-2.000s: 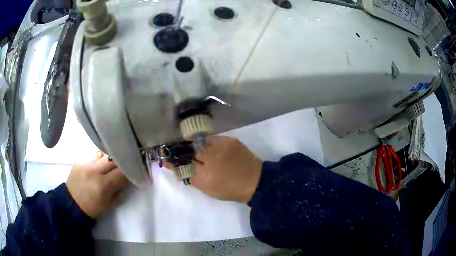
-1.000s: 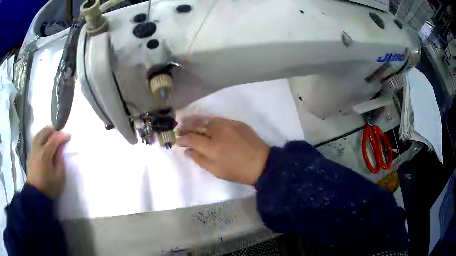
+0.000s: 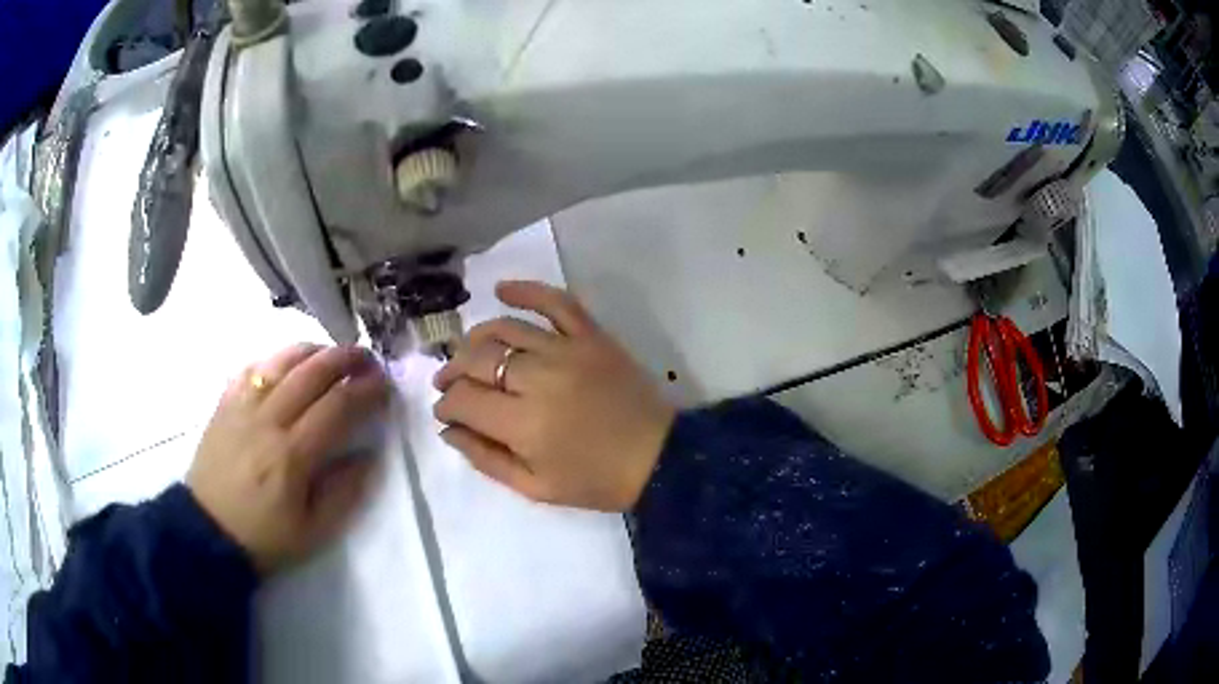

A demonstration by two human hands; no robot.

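Observation:
A white cloth panel (image 3: 535, 575) lies on the machine bed under the needle area. A grey seam or folded edge (image 3: 431, 535) runs down it from the presser foot (image 3: 388, 321) towards me. My left hand (image 3: 288, 448) rests on the cloth left of the seam, fingertips beside the foot, a ring on one finger. My right hand (image 3: 555, 401) lies on the cloth right of the seam, fingers bent, also with a ring. Both hands press the cloth. The needle tip is too small to make out.
The off-white sewing machine arm (image 3: 695, 114) spans the top. Red-handled scissors (image 3: 1005, 381) lie at the right. A long dark grey shape (image 3: 167, 214) hangs left of the head. Layered white cloth (image 3: 1086, 287) is at the right, with an amber taped surface (image 3: 1016, 494) at lower right.
My left hand has moved right, to beside the foot. The cloth has shifted left and towards me, baring the bed at the right and showing a long seam line. My right hand stays near the foot.

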